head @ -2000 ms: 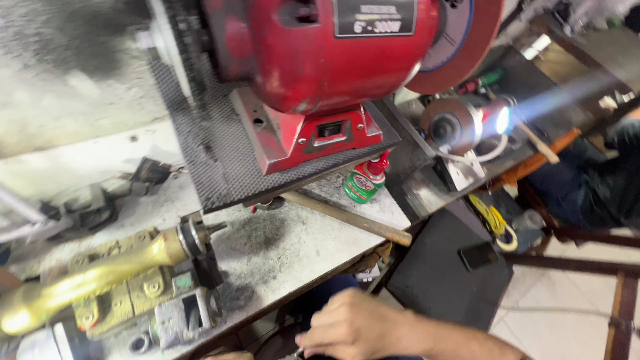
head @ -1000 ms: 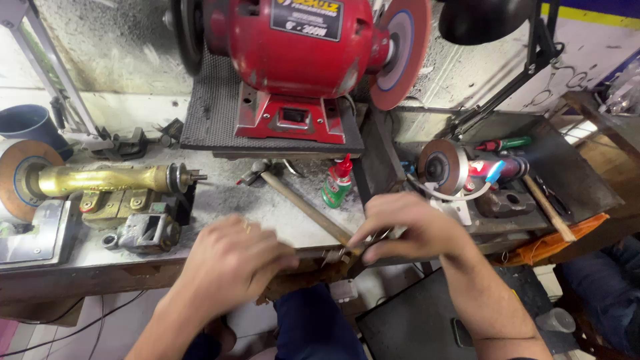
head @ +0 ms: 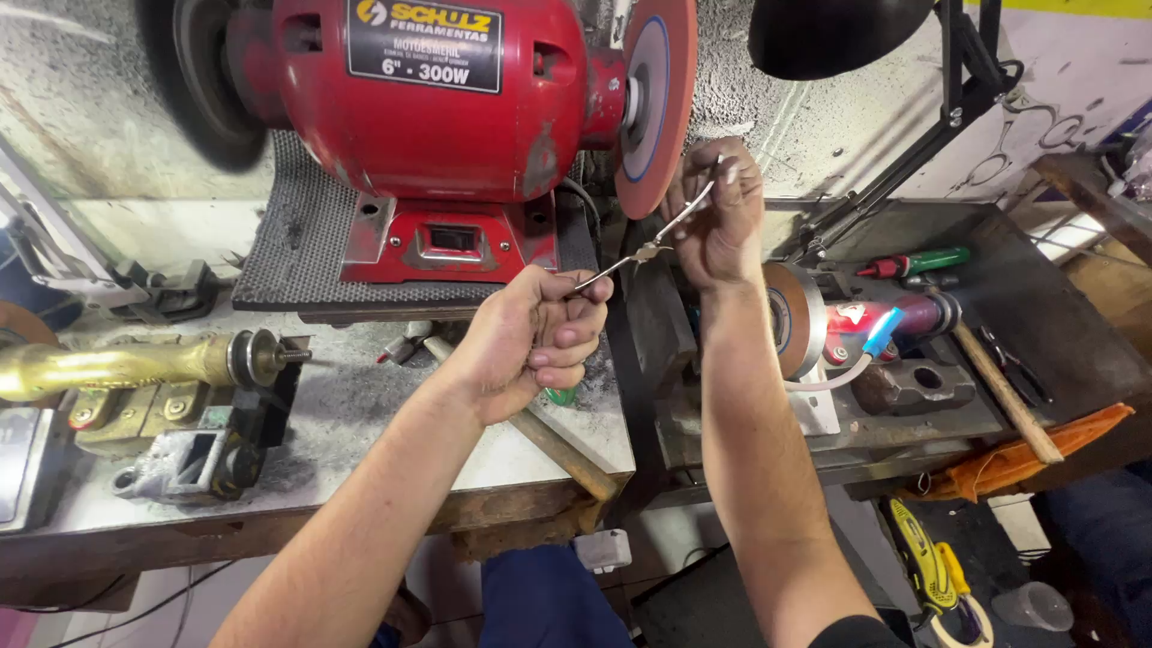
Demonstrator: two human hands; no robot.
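My left hand (head: 553, 337) and my right hand (head: 720, 211) hold a thin, scissor-like metal instrument (head: 650, 250) between them. The left fingers pinch its lower end; the right fingers grip the upper end close beside the grinding wheel (head: 655, 108) of a red bench grinder (head: 432, 126). A pivot-like joint shows midway along the instrument. Whether it touches the wheel cannot be told. Below my left hand lies a hammer with a wooden handle (head: 562, 454), its head partly in view. A green bottle (head: 560, 395) is mostly hidden behind the left hand.
At left sits a brass-coloured motor (head: 117, 364) on a clamp. To the right are a small wheel (head: 792, 319) on a red motor, a steel block (head: 913, 387), a second wooden handle (head: 1008, 396), pliers (head: 1017, 364) and an orange cloth (head: 1035, 454). A black lamp (head: 837, 31) hangs above.
Both hands have risen from the bench's front edge toward the grinder, the right one up beside its wheel. The thin instrument now shows clearly between them.
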